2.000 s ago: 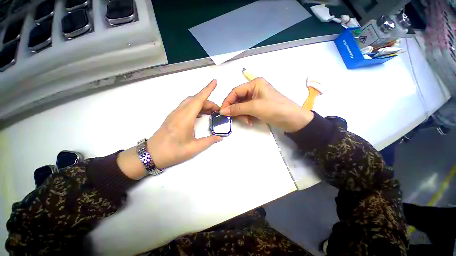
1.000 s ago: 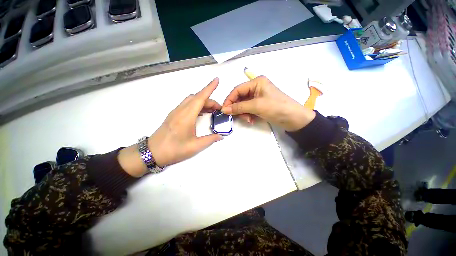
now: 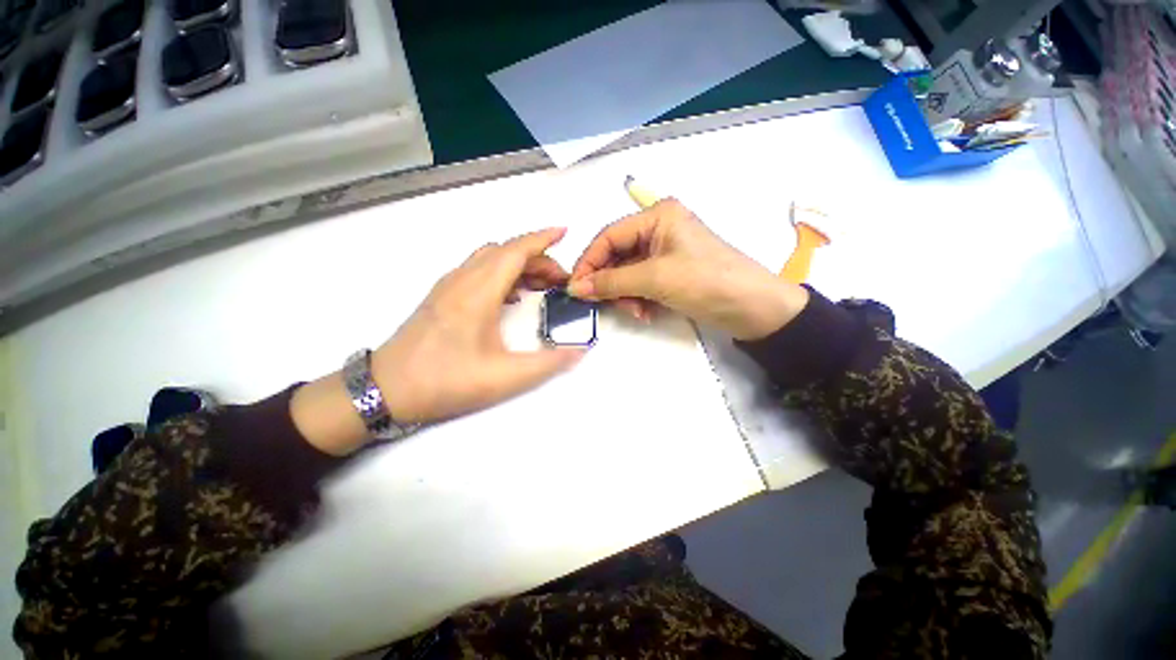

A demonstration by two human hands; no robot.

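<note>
A smartwatch case point(image 3: 570, 319) with dark glass, a white reflection and a shiny metal rim is between my hands over the white bench top. My left hand point(image 3: 471, 329) holds it, with the thumb at its near edge and the fingers at its far side. My right hand point(image 3: 671, 268) has its thumb and index finger pinched together at the case's far edge. Whether a small piece is between these fingertips cannot be told.
Foam tray point(image 3: 335, 110) with dark watches at upper left. Two watch cases point(image 3: 177, 407) by my left sleeve. Yellow tool point(image 3: 640, 192) and orange-handled tool point(image 3: 803, 254) beyond my right hand. Blue parts box point(image 3: 908, 134) with bottles at right. Translucent sheet point(image 3: 632, 77) on the green mat.
My left index finger has bent downward and my left thumb has shifted slightly along the case's near edge. My right hand has stayed nearly still. Dark legs on the floor at right have left that spot.
</note>
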